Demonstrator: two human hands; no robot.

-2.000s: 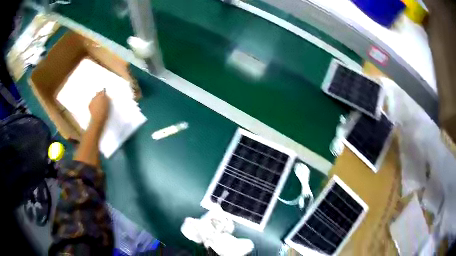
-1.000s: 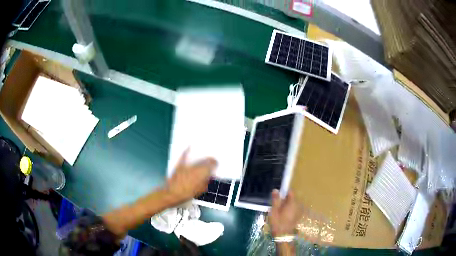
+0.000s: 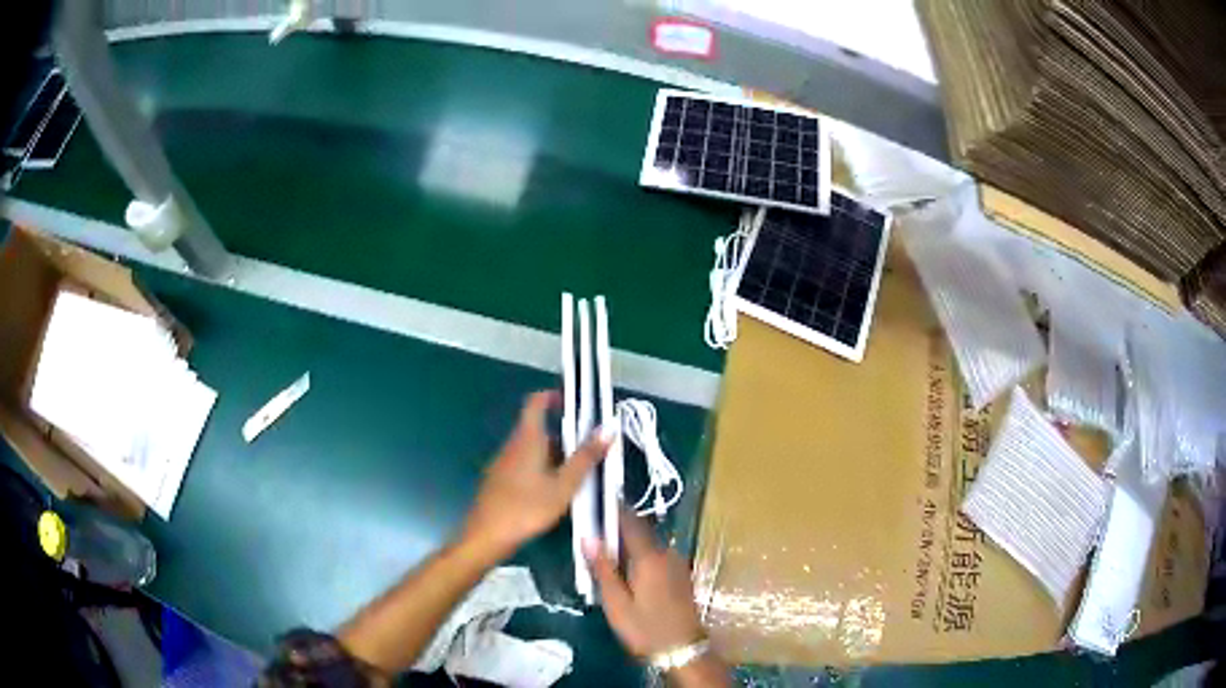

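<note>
Several thin white-framed solar panels [image 3: 586,363] stand on edge, stacked face to face, seen edge-on at the centre. My left hand [image 3: 527,470] grips the stack from the left side. My right hand [image 3: 648,591] grips its lower right side. A coiled white panel cable [image 3: 651,460] hangs or lies just right of the stack; whether it touches the bench cannot be told. A crumpled white cleaning cloth [image 3: 500,634] lies below the hands on the green bench. The sheet held earlier cannot be made out apart from the stack.
Two solar panels overlap at the back, one [image 3: 737,148] on the other [image 3: 815,272]. A flattened carton [image 3: 820,497] lies right, with clear ribbed bags [image 3: 1042,491] beyond. An open carton [image 3: 101,289] of white sheets, a slim pale tool [image 3: 277,407] and a yellow-capped bottle [image 3: 108,551] are left.
The panel in my right hand and the panel that lay under the white sheet are now together, upright on edge, between both hands. The view has shifted right.
</note>
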